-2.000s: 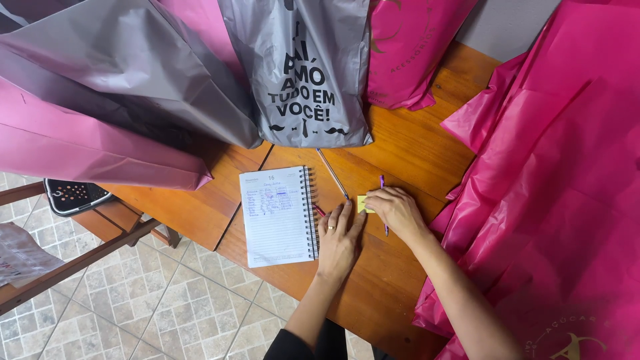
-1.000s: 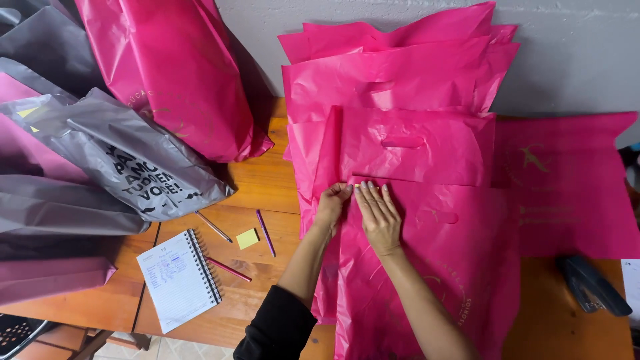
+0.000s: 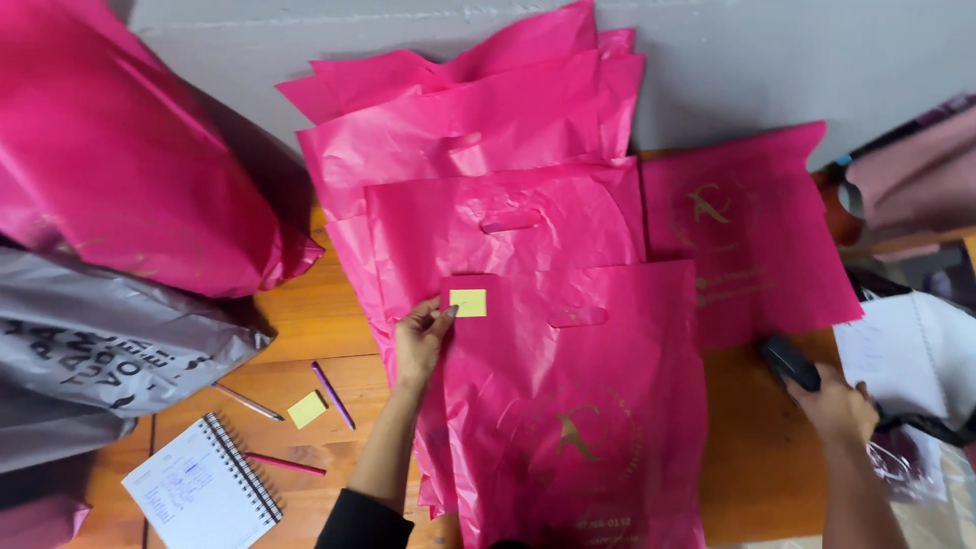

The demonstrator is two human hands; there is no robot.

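A yellow sticky note (image 3: 468, 303) lies flat at the top left corner of the front pink plastic bag (image 3: 526, 366). My left hand (image 3: 424, 337) pinches that corner, thumb on the note's left edge, fingers partly behind the bag. This bag lies on several other pink bags (image 3: 366, 145) with cut-out handles. At the right, my right hand (image 3: 835, 404) is closed on a black stapler (image 3: 791, 364) over the wooden table. Left of the bags lie a pad of yellow notes (image 3: 306, 409), a purple pen (image 3: 333, 395) and a spiral notebook (image 3: 202, 484) with handwriting.
Filled pink (image 3: 145, 168) and grey (image 3: 114, 335) bags stand at the left. A red pencil (image 3: 286, 463) and another pen (image 3: 248, 402) lie near the notebook. A folded pink bag (image 3: 747, 236) and papers (image 3: 888, 354) are at the right, with a grey wall (image 3: 732, 69) behind.
My right hand has left the front bag, moved right and taken hold of the stapler. My left hand stays at the bag's corner. The view has shifted right since the earliest frame.
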